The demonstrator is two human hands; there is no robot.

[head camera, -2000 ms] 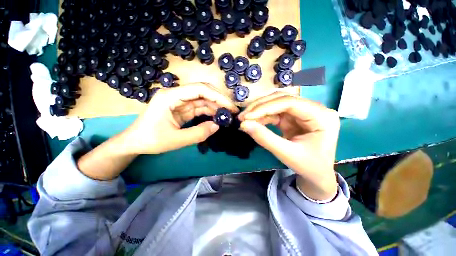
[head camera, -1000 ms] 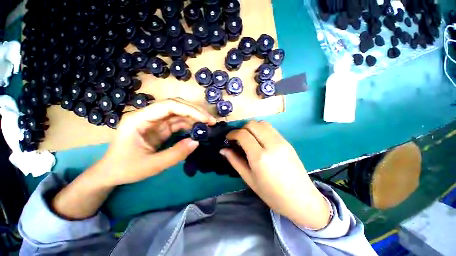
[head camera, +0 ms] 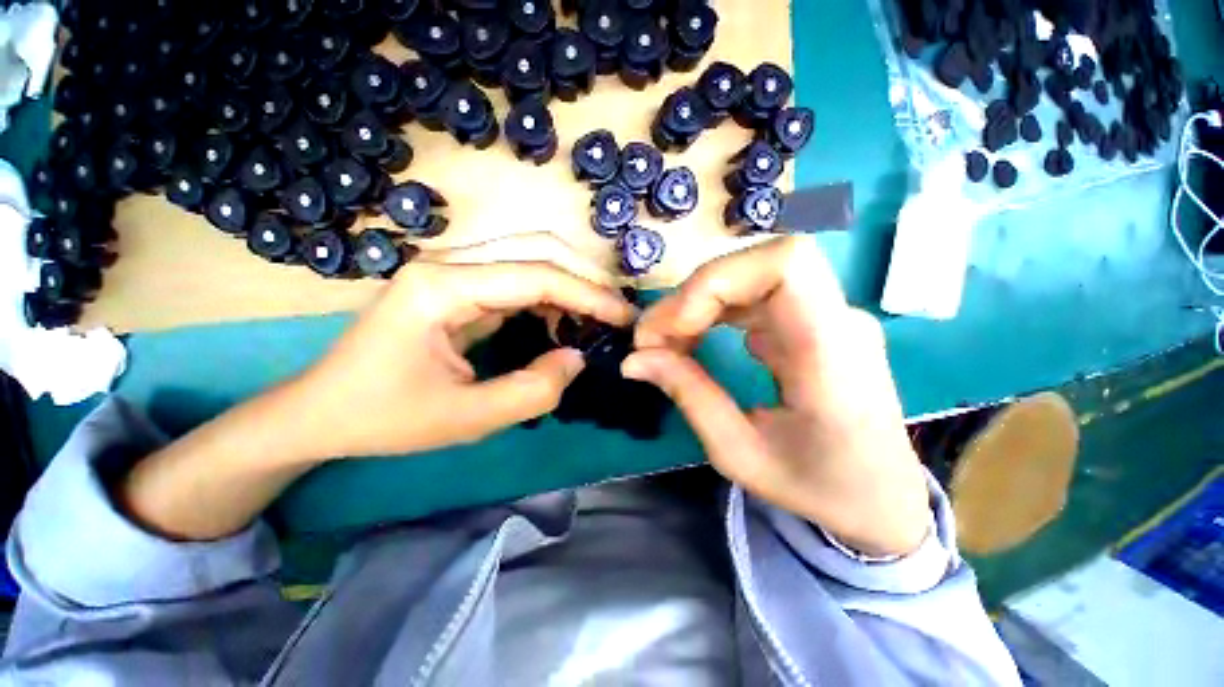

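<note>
My left hand point(head camera: 443, 352) holds a dark knob between thumb and fingertips, above the near edge of the board; the knob is mostly hidden by the fingers. My right hand point(head camera: 779, 362) is pinched beside it, its fingertips at the knob; whether a disc is between them cannot be told. A pile of black discs point(head camera: 615, 403) lies on the green bench below both hands. Glossy black knobs point(head camera: 302, 199) stand in crowded rows on the cardboard sheet point(head camera: 155, 269). Several knobs with whitish rings point(head camera: 640, 247) stand apart near its right side.
A white glue bottle point(head camera: 926, 255) lies at the right. Behind it is a clear plastic bag point(head camera: 940, 128) with loose discs. A dark strip point(head camera: 816, 207) lies by the board's right edge. Crumpled tissue point(head camera: 67, 362) is at the left. A white cable point(head camera: 1195, 188) is far right.
My right hand has come up from the disc pile to the knob in my left hand. The knob has turned and shows less. The view has shifted.
</note>
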